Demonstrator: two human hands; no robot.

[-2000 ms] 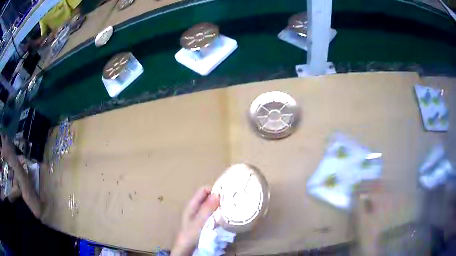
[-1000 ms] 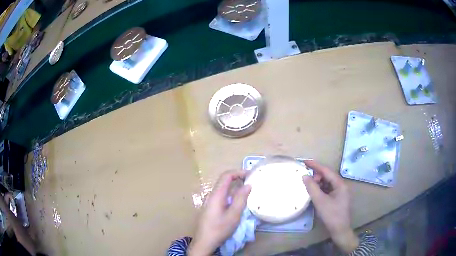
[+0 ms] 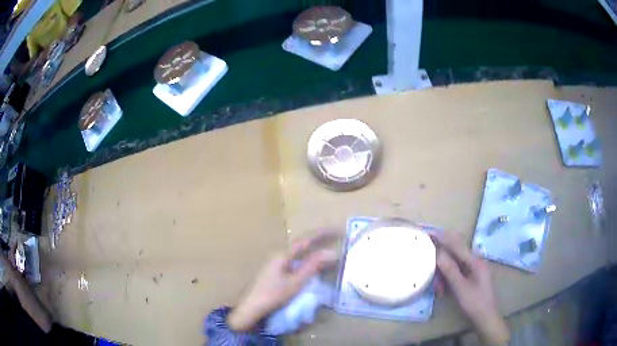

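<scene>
A round housing (image 3: 392, 263), its plain shiny side up, lies over a white square fixture (image 3: 350, 309) at the bench front. The fixture's posts are hidden beneath it. My right hand (image 3: 472, 280) has its fingers and thumb at the housing's right rim. My left hand (image 3: 287, 280), blurred, is just left of the housing, apart from it, with a crumpled white wrapping sheet (image 3: 298, 311) held under the fingers. A second housing (image 3: 344, 155), spoked side up, lies on the bench behind.
Two fixtures with upright posts stand at right, one nearer (image 3: 513, 223) and one farther (image 3: 575, 133). Housings on fixtures sit on the green conveyor (image 3: 250, 67), beside a white upright (image 3: 404, 47). At far left are small scattered parts (image 3: 64, 209) and another person's arm (image 3: 27, 294).
The fixture and the housing, now plain side up, have come to the front between my hands. My left hand has since drawn left off the housing with the sheet. The view has shifted.
</scene>
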